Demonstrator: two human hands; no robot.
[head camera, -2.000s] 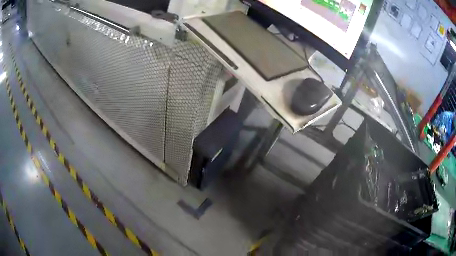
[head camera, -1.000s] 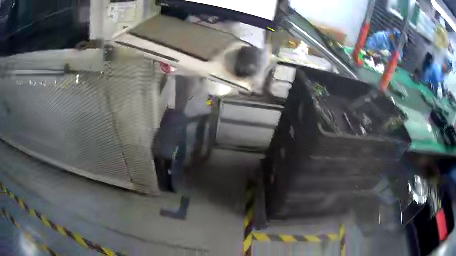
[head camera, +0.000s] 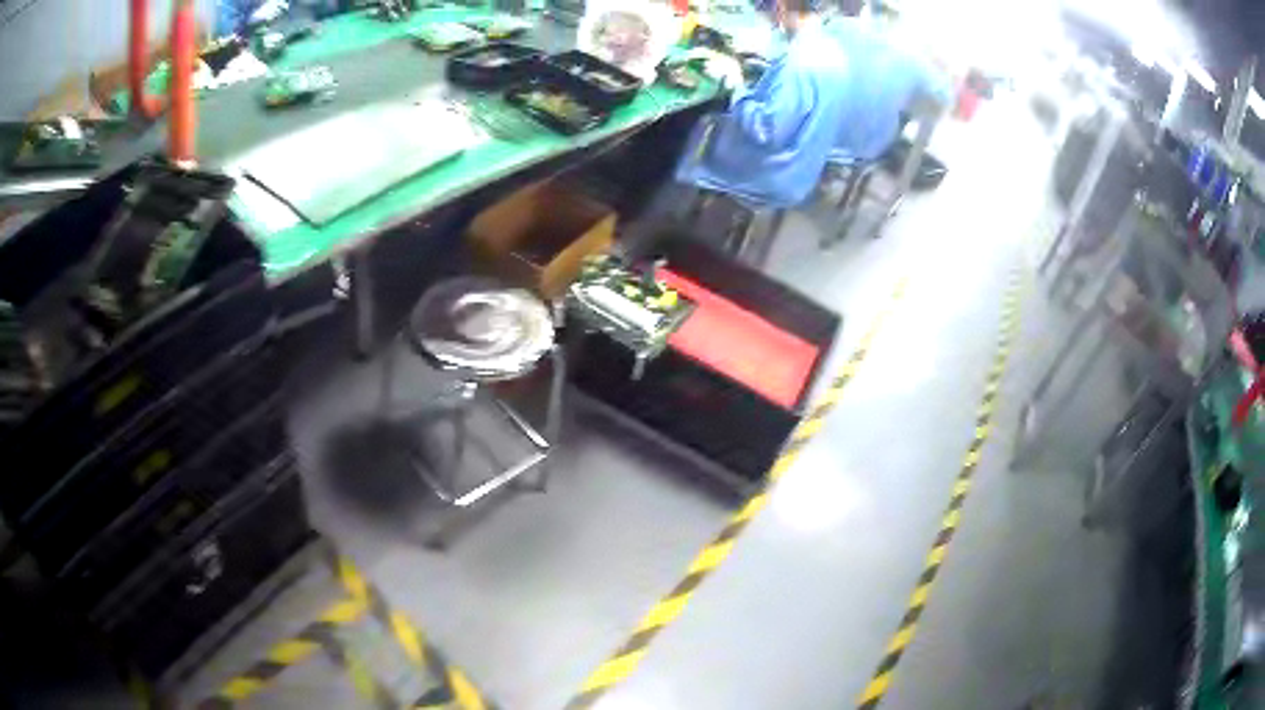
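Neither of my hands is in the picture. A black tote (head camera: 694, 429) stands on the floor ahead, with a flat red sheet (head camera: 742, 347) in it. A populated circuit board (head camera: 624, 308) with yellow and pale parts lies at the tote's left end. A round metal stool (head camera: 483, 329) stands left of the tote. The green-matted bench (head camera: 383, 185) runs behind them, with a silvery plate (head camera: 354, 156) on its near end. Small black bins (head camera: 573, 86) sit farther along it.
Stacked black totes (head camera: 181, 458) stand at the left, the top one holding boards. A cardboard box (head camera: 543, 237) is under the bench. People in blue (head camera: 791, 114) sit along the bench. Orange uprights (head camera: 183, 86) rise at left. Yellow-black tape (head camera: 694, 570) marks the floor.
The view has swung right, away from the monitor and mesh-sided machine. The stacked totes now show at the left, and the bench, stool and floor tote have come into view.
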